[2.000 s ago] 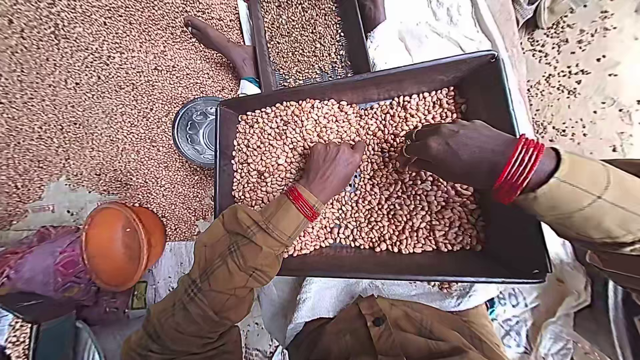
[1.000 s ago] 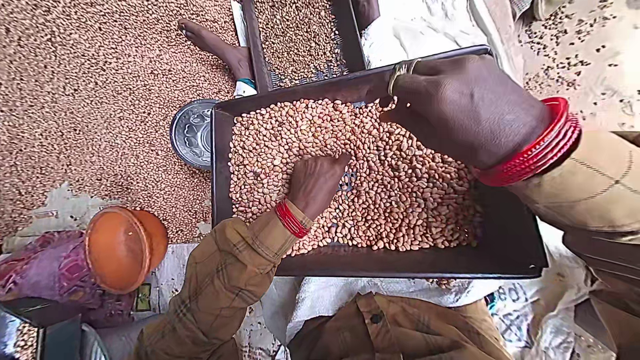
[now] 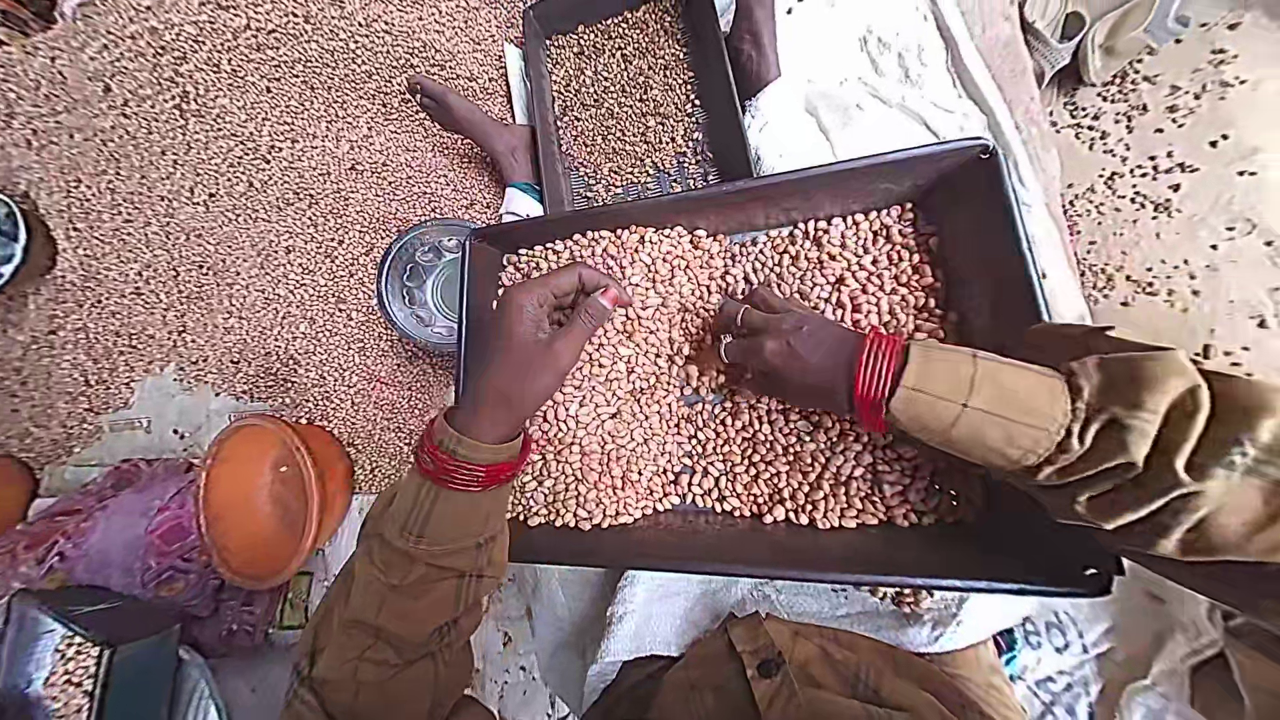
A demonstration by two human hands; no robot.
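Observation:
A large dark metal tray [image 3: 800,560] lies in front of me, its floor covered with a layer of reddish-tan peanut kernels [image 3: 610,450]. My left hand [image 3: 545,335] is raised over the tray's left part, palm partly turned up, thumb and forefinger close together; whether a kernel is between them I cannot tell. My right hand [image 3: 790,350], with rings and red bangles, reaches down into the kernels right of the middle, its fingertips among them and partly hidden. Slots in the tray's floor show in small gaps between kernels.
Beyond stands a second slotted tray [image 3: 540,100] of kernels, between another person's bare feet [image 3: 470,120]. A steel plate [image 3: 425,285] touches the large tray's left side. Orange bowls [image 3: 262,500] and a dark box [image 3: 145,665] are at lower left; a wide spread of kernels [image 3: 230,180] covers the floor.
My left hand has lifted from the kernels and moved left, turning over. My right hand, raised over the tray's far right one second ago, is down among the kernels.

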